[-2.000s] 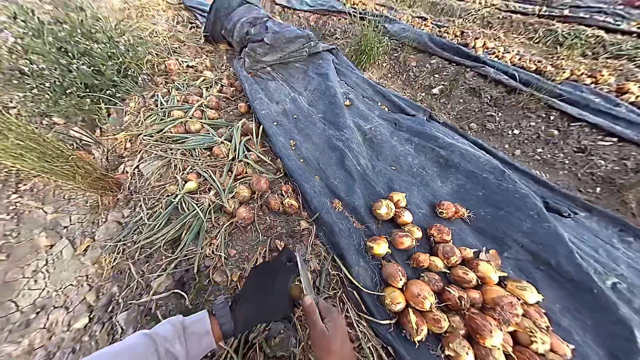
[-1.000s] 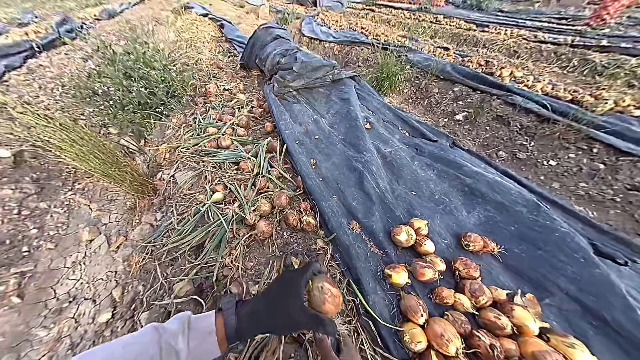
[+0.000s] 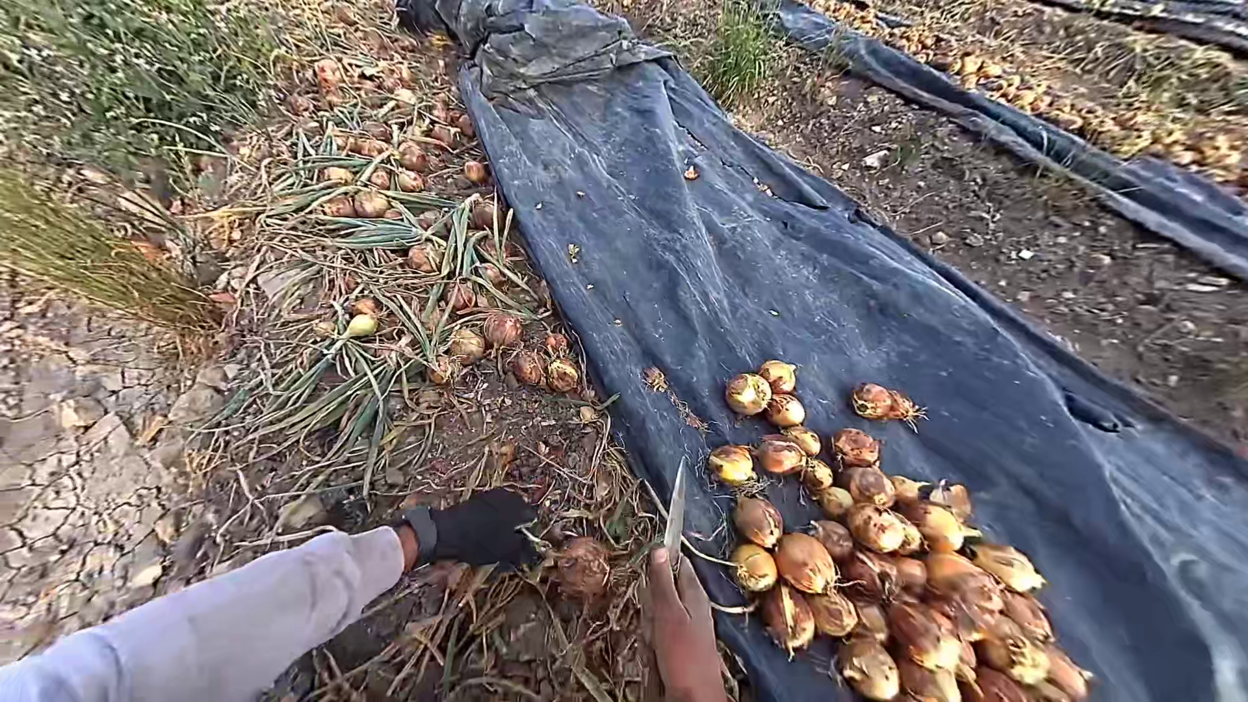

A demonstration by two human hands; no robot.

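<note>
My left hand [image 3: 485, 529], in a black glove, is low over the soil at the lower centre. Its fingertips reach the dry stem of a brown onion [image 3: 583, 568], whose root end faces me or the side; which, I cannot tell. The bare right hand [image 3: 680, 619] grips a knife, its pale blade [image 3: 675, 512] pointing up and away, just right of that onion. A pile of trimmed onions [image 3: 902, 595] lies on the black ground sheet [image 3: 780, 283] to the right of the knife.
Onions with long green leaves [image 3: 390, 234] lie along the row at the left. Cracked dry soil [image 3: 78, 468] and tufts of grass [image 3: 88, 249] border it. Another strip of black sheeting [image 3: 1024, 141] and more onions [image 3: 1082, 117] stretch across the upper right.
The onion my left hand held up one second ago is out of that hand. The left hand is now lower beside another onion, and the knife blade shows again.
</note>
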